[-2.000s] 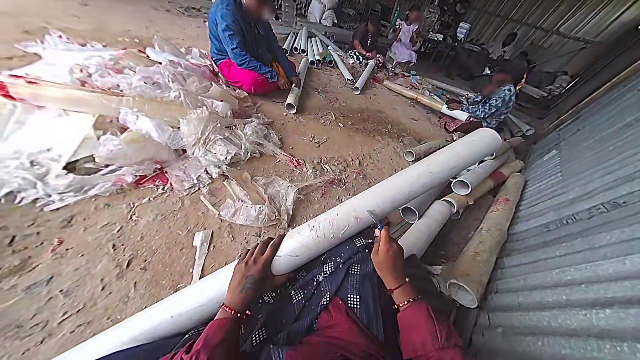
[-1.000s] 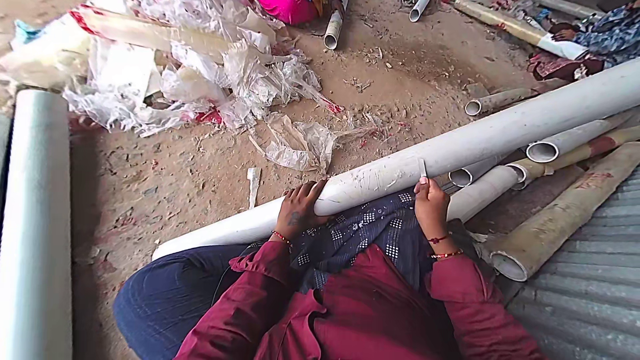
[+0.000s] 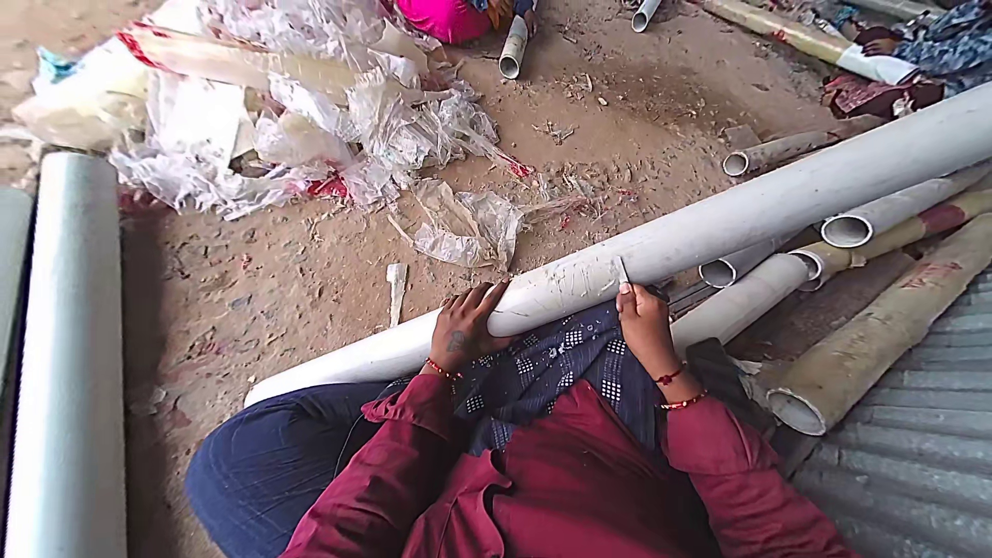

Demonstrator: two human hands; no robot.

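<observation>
A long white tube point(image 3: 697, 225), likely plastic or cardboard, lies slanting across my lap, its lower end at the left near my knee and its upper end running out at the right. My left hand point(image 3: 467, 325) rests on its near side, fingers over the top and thumb beneath. Between the thumb and fingers of my right hand point(image 3: 643, 316) is a small thin blade point(image 3: 621, 270), its tip against the tube. Scratches and rough marks show on the tube's surface between my two hands.
Crumpled plastic film point(image 3: 325, 132) lies heaped at the upper left. Large pale tubes point(image 3: 74, 349) stand along the left edge. More tubes point(image 3: 883, 341) lie at the right beside corrugated metal sheeting point(image 3: 907, 465). Other people sit at the top, one with a hand by a tube point(image 3: 513, 50).
The view has tilted down since two seconds ago, bringing the left-hand tubes in. My left hand stays on the tube, and the blade stays in my right hand, against the surface.
</observation>
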